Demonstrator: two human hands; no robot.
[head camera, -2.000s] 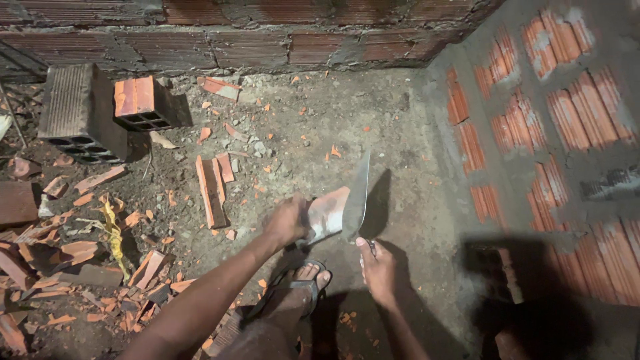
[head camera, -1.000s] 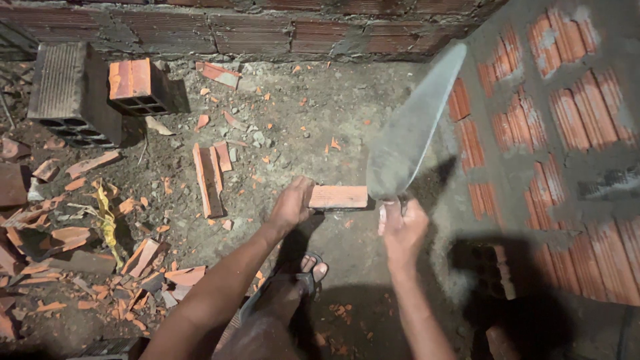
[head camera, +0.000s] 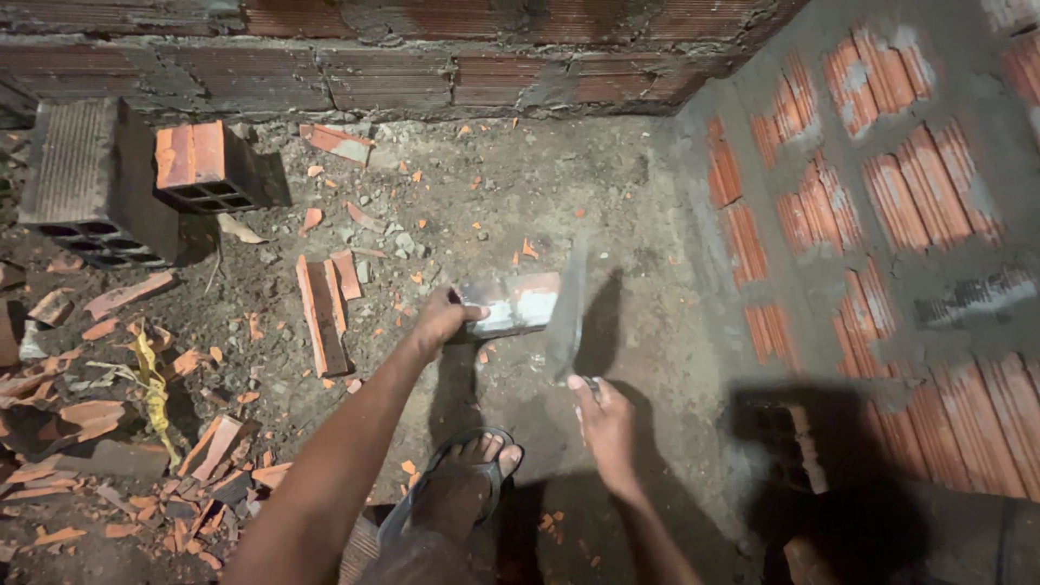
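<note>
A piece of hollow clay brick (head camera: 524, 305) with pale patches is held at its left end by my left hand (head camera: 448, 317), thumb on top. My right hand (head camera: 601, 410) grips the handle of a mason's trowel (head camera: 569, 313). The trowel's metal blade points away from me, seen nearly edge-on, close by the brick's right end; whether they touch I cannot tell. Both are above the dirt floor, over my sandalled foot.
Two hollow bricks (head camera: 69, 175) (head camera: 191, 154) stand at the back left. Broken clay shards (head camera: 89, 418) and a yellow leaf (head camera: 150, 382) litter the left floor. A brick wall (head camera: 390, 77) runs behind; another wall (head camera: 812, 268), with mortar between its bricks, rises at the right.
The trowel blade, raised broad side to view a second ago, now stands nearly edge-on beside the brick's right end. The brick's pale-patched face shows again. My left hand keeps its hold.
</note>
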